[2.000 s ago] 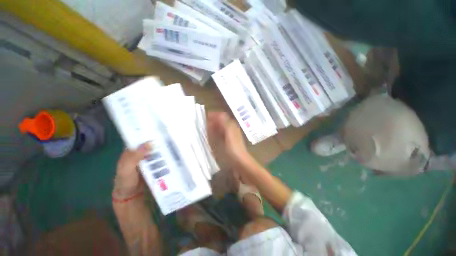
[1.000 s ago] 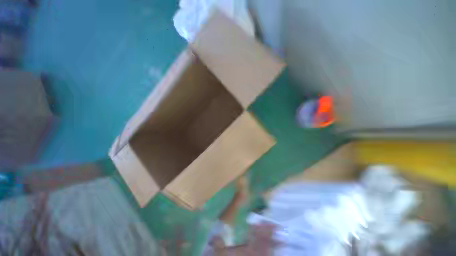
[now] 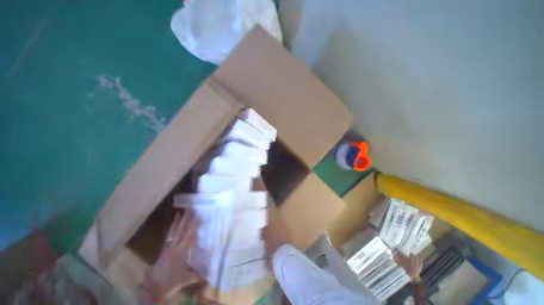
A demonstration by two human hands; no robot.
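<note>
A fanned stack of white retail boxes (image 3: 229,214) is held over the mouth of a large brown master carton (image 3: 152,164). The carton is open, with its flaps spread and a dark inside. My left hand (image 3: 179,253), blurred, is on the left side of the stack. My right hand (image 3: 273,229), partly hidden behind the stack and blurred, is on its right side, with a white sleeve behind it. The fingertips are not clear. The lower carton interior is largely hidden by the boxes.
White boxes (image 3: 379,262) lie piled at the lower right, with another person's hand (image 3: 411,268) beside them. A yellow bar (image 3: 465,220) runs along the grey wall. Orange and purple rolls (image 3: 356,156) stand behind the carton. A whitish bag (image 3: 223,27) is at the top.
The view has swung from the box pile to the carton. A second ago the carton was empty in view; now both hands hold the fanned stack over its opening.
</note>
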